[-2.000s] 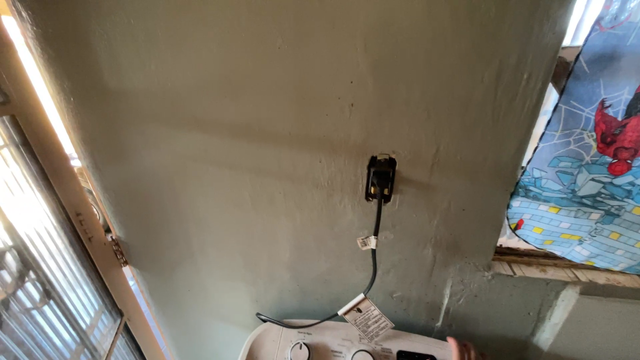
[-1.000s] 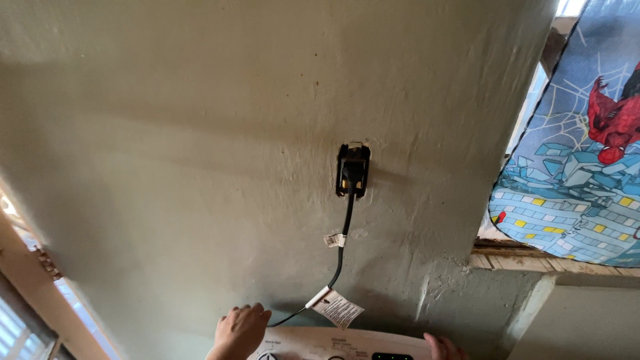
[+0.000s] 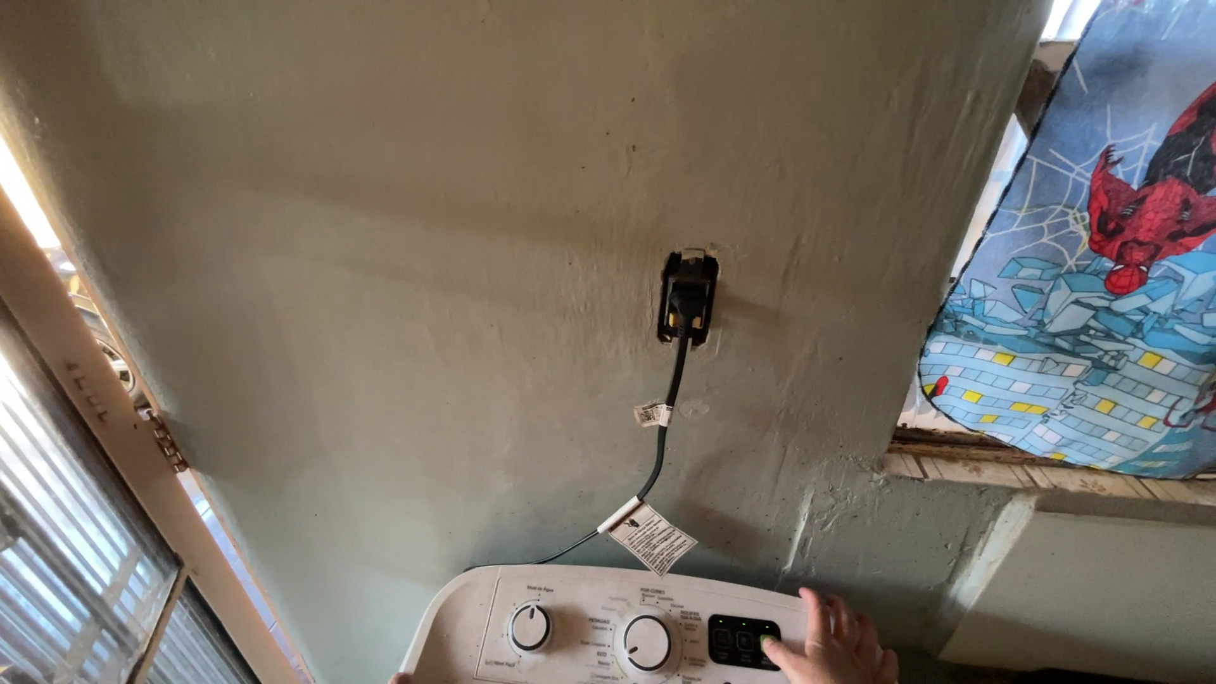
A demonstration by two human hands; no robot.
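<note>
Across the bottom of the head view shows the white control panel (image 3: 575, 622) of a washing machine, with a left knob (image 3: 530, 627), a larger middle knob (image 3: 647, 643) and a black button pad (image 3: 744, 643). My right hand (image 3: 836, 641) rests at the panel's right end, its thumb on the pad's right button, which glows green; the other fingers reach over the top edge. Of my left hand (image 3: 402, 678) only a sliver appears at the panel's left edge; its pose is hidden. A black power cord (image 3: 657, 461) with a paper tag (image 3: 653, 538) rises to a plug (image 3: 687, 294) in the wall socket.
A plastered wall (image 3: 399, 332) stands behind the panel. On the left is a metal-framed door (image 3: 95, 418) with ribbed glass and a hinge (image 3: 166, 442). To the right, a printed cloth curtain (image 3: 1073, 380) hangs over a window above a sill (image 3: 1045, 480).
My left hand has gone from the panel's upper left edge down to its left side, mostly out of view. My right hand has come further into view, its thumb now on the button pad.
</note>
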